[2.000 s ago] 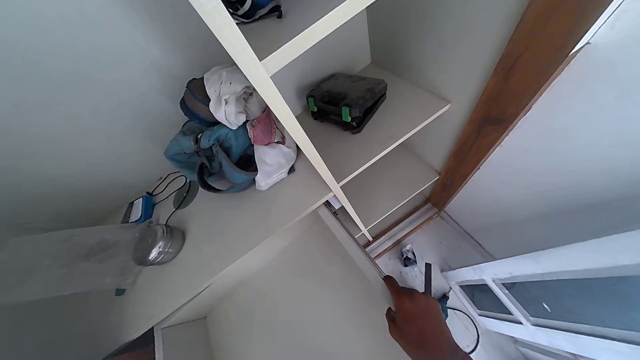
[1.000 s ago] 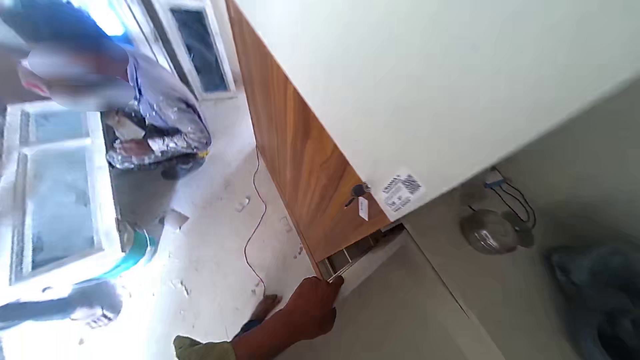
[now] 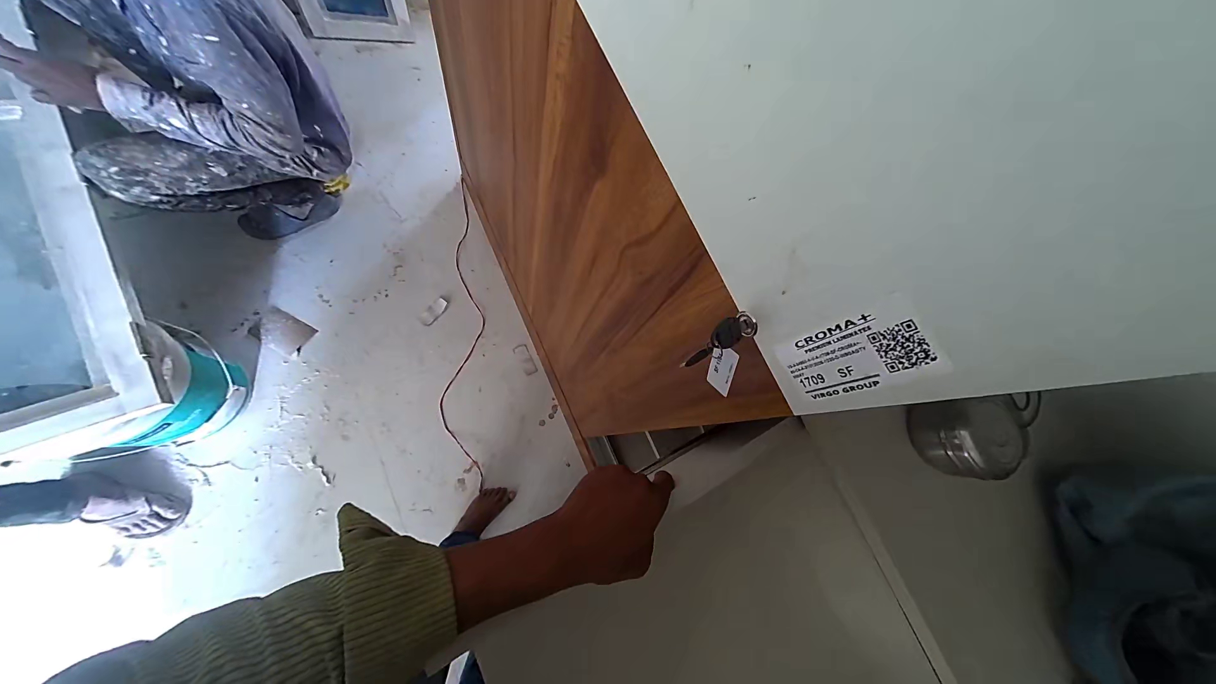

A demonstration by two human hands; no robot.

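My left hand (image 3: 613, 524), in a green corduroy sleeve, comes from the lower left. Its fingers are curled at the edge of a narrow gap (image 3: 665, 445) in the cabinet, where thin metal strips show; the fingertips are hidden. Above the hand is a wood-grain laminate panel (image 3: 608, 275), beside a large white panel (image 3: 931, 171) with a printed label (image 3: 855, 361). A bunch of keys (image 3: 728, 334) with a white tag hangs near the line where the two panels meet. A pale flat surface (image 3: 750, 579) lies right of the hand. My right hand is out of view.
A person in paint-spotted clothes (image 3: 237, 95) crouches at the upper left by a white window frame (image 3: 90, 237). Below stands a teal bucket (image 3: 195, 394). A thin red cable (image 3: 463, 366) crosses the dusty floor. A steel container (image 3: 969, 437) and dark cloth (image 3: 1130, 570) are at right.
The view has swung from the shelves to the laminate panel and floor. Since one second ago, my left hand has stayed at the gap. The hand seen earliest, with a dark tool, is gone from view.
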